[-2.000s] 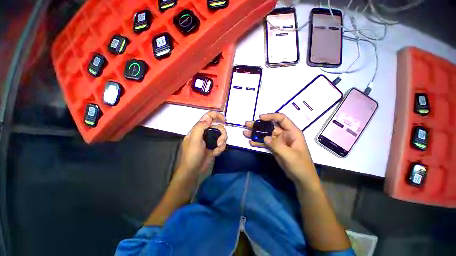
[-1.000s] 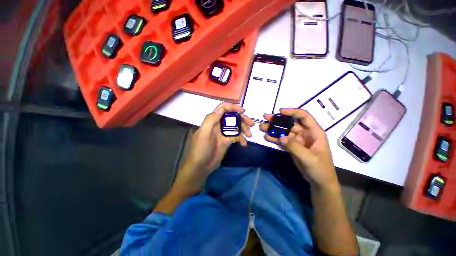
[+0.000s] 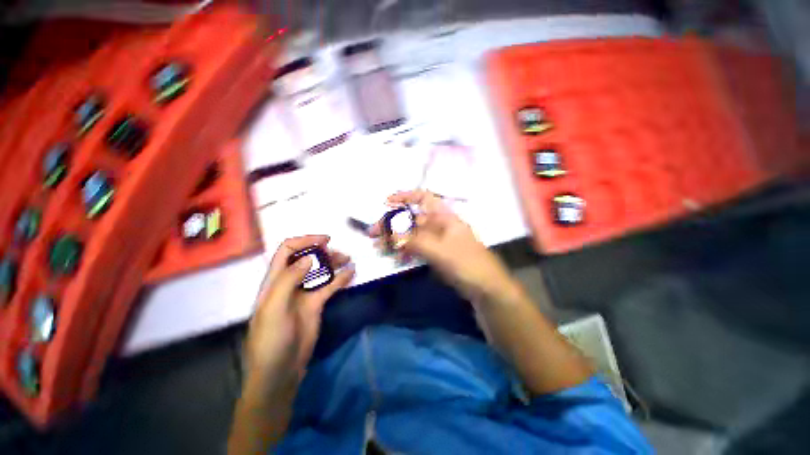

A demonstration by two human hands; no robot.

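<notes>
My left hand (image 3: 297,283) holds a smartwatch (image 3: 314,268) with a lit white face between its fingers, above the front edge of the worktop. My right hand (image 3: 435,233) holds another smartwatch (image 3: 399,222) by its edges, also with a bright face, a little higher and to the right. Both watches are small, dark and strapless. The hands are apart from each other. The picture is blurred, so the screen details cannot be read.
A red-orange left tray (image 3: 124,209) with several watches stands tilted over a lower left tray (image 3: 233,242). The right tray (image 3: 622,124) holds three watches along its left side. Blurred smartphones (image 3: 373,93) lie on the white worktop (image 3: 191,311) between the trays.
The view has swung to the right, showing more of the right tray. The right-hand watch now shows a bright face where it was dark. Both hands still hold their watches.
</notes>
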